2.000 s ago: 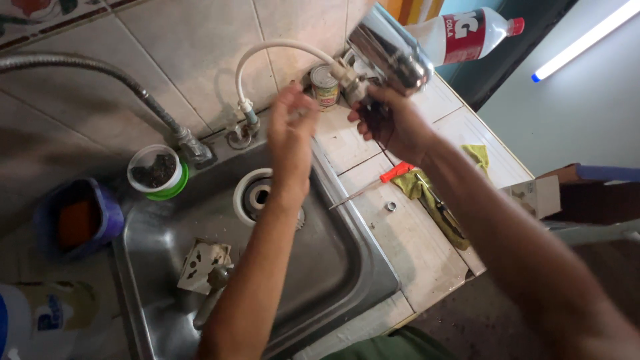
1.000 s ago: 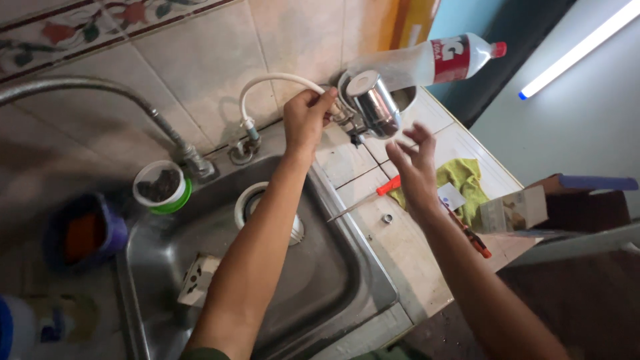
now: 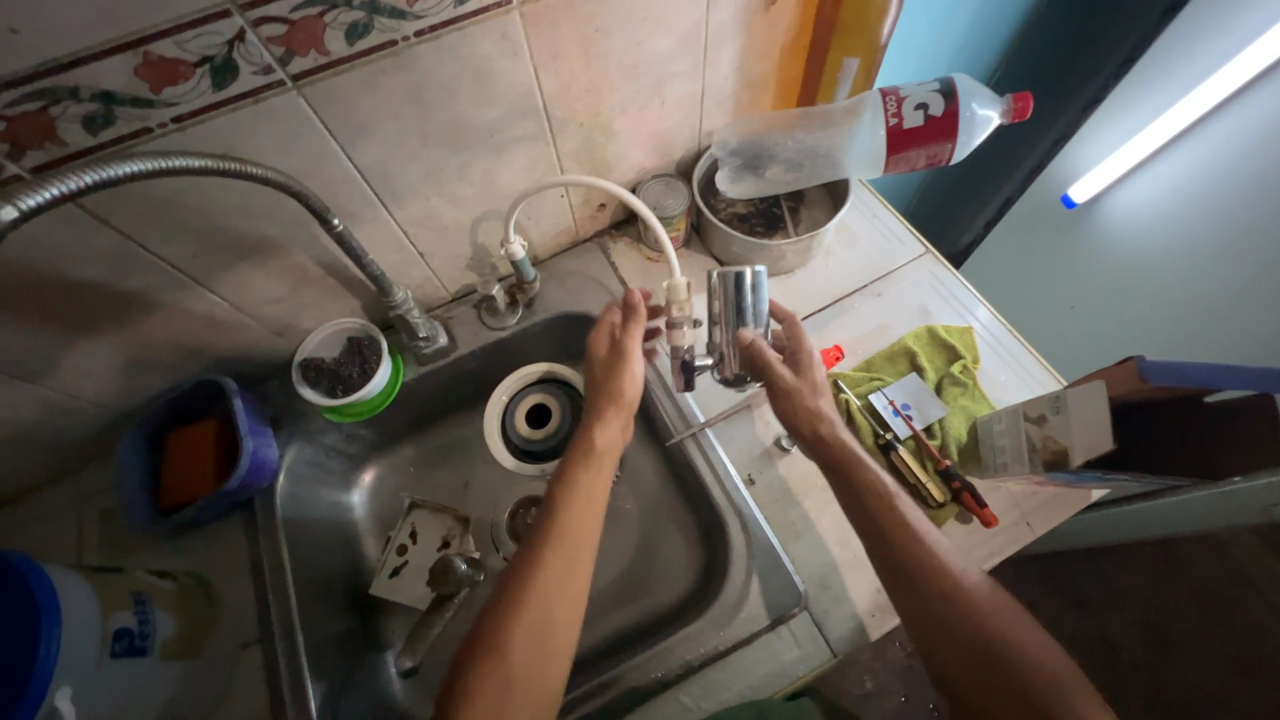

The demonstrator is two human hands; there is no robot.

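A chrome cylindrical faucet water filter [image 3: 738, 325] is held upright by my right hand [image 3: 790, 385], whose fingers wrap its lower right side. At its left a small valve fitting [image 3: 680, 345] joins it to a white flexible hose [image 3: 585, 184], which arches over to a wall valve [image 3: 520, 270] behind the sink. My left hand [image 3: 620, 365] is just left of the fitting, fingers raised and apart, holding nothing. Beneath the filter, a red-handled screwdriver [image 3: 715, 418] lies across the sink's edge, partly hidden by my right hand.
The steel sink [image 3: 780, 590] holds a white ring-shaped part [image 3: 500, 440], a plate with holes [image 3: 415, 545] and an old tap [image 3: 440, 600]. Around it are a gooseneck spout [image 3: 220, 165], a blue tub [image 3: 250, 440], a metal pan [image 3: 765, 245], a plastic bottle [image 3: 850, 135], a green cloth [image 3: 950, 350] and a cardboard box [image 3: 1050, 430].
The filter, tilted before, now stands upright in my right hand, which has closed on it. My left hand has let go of the hose fitting and moved slightly away.
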